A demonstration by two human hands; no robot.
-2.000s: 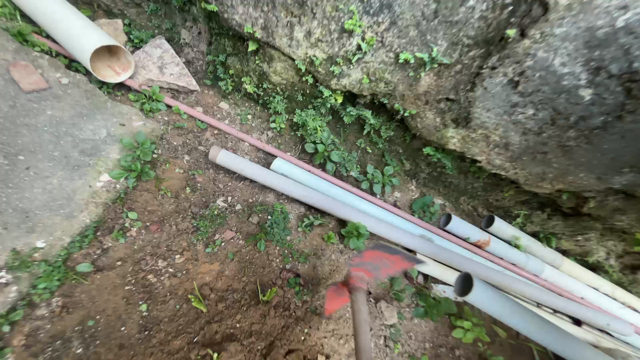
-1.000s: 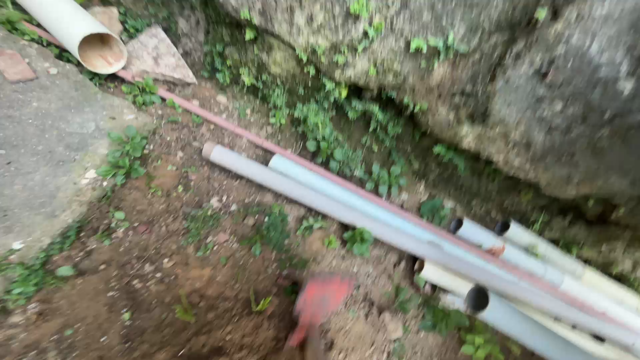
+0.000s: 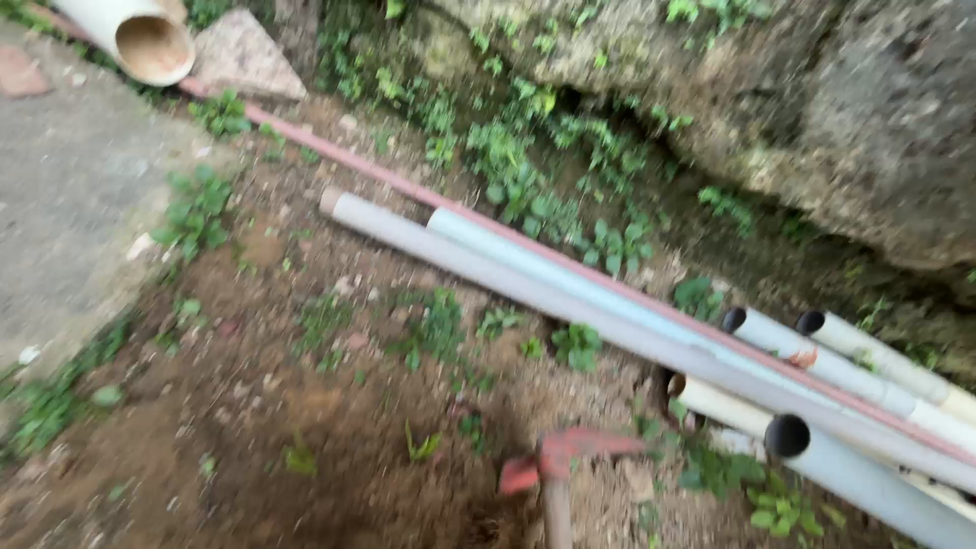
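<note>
A digging tool with a red metal head (image 3: 564,454), pointed on its right side and broader on its left, shows at the bottom of the head view, right of the middle. It looks like a mattock and is somewhat blurred. Its wooden handle (image 3: 557,515) runs down out of the frame. The head is over brown soil (image 3: 358,473) with small weeds. Neither my left hand nor my right hand is in the picture, so what holds the handle is hidden.
Plastic pipes (image 3: 534,286) and a thin reddish rod (image 3: 366,164) lie diagonally toward the lower right. A large rock (image 3: 762,114) rises behind them. At the left are a concrete slab (image 3: 84,175), a wide pipe (image 3: 114,27) and a flat stone (image 3: 248,57).
The red tool head has shifted and turned between the frames, appearing lower and more blurred one second ago. The pipes and rocks have stayed in place.
</note>
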